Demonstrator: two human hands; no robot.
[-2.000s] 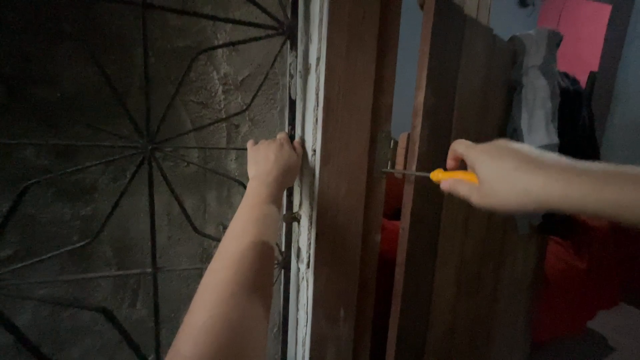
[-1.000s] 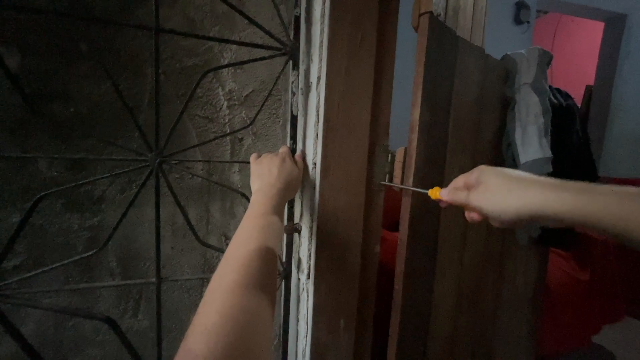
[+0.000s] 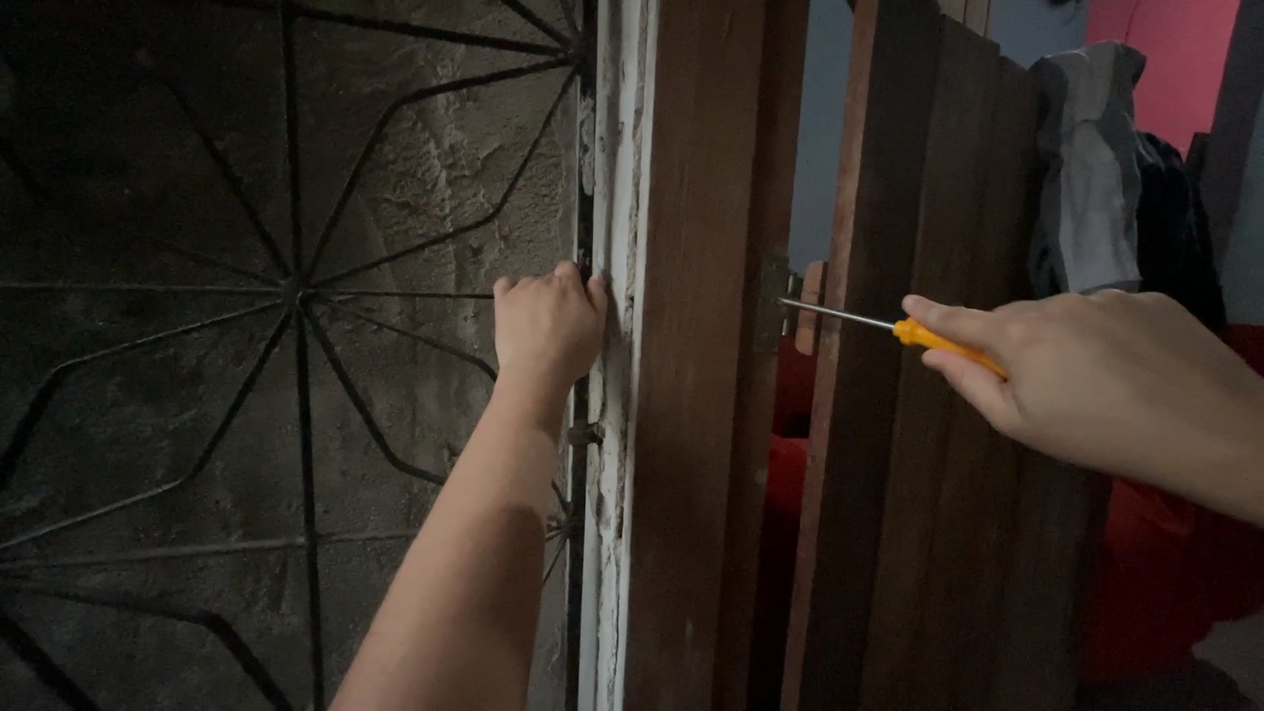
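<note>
My right hand (image 3: 1017, 365) holds a screwdriver (image 3: 948, 346) by its orange handle. Its metal shaft points left, and the tip is at a metal hinge plate (image 3: 770, 304) on the edge of the brown wooden door frame (image 3: 691, 395). My left hand (image 3: 549, 321) is curled at the edge of a black metal grille (image 3: 296, 291), beside the white, chipped frame strip (image 3: 617, 197). What its fingertips grip is hidden behind the hand. To the right of the hinge plate stands a wooden plank door (image 3: 948, 444), ajar, with a small reddish-brown wood piece (image 3: 811, 306) by its edge.
A rough wall (image 3: 434, 168) lies behind the grille. Grey and black cloths (image 3: 1091, 178) hang over the plank door at the right. Red material (image 3: 1145, 583) shows low at the right, and a pink wall (image 3: 1180, 69) is farther back. A rusty metal catch (image 3: 587, 434) sits below my left hand.
My right hand has shifted its grip on the screwdriver; more of the orange handle shows than one second ago. The tip stays near the hinge plate, and my left hand remains at the grille's edge.
</note>
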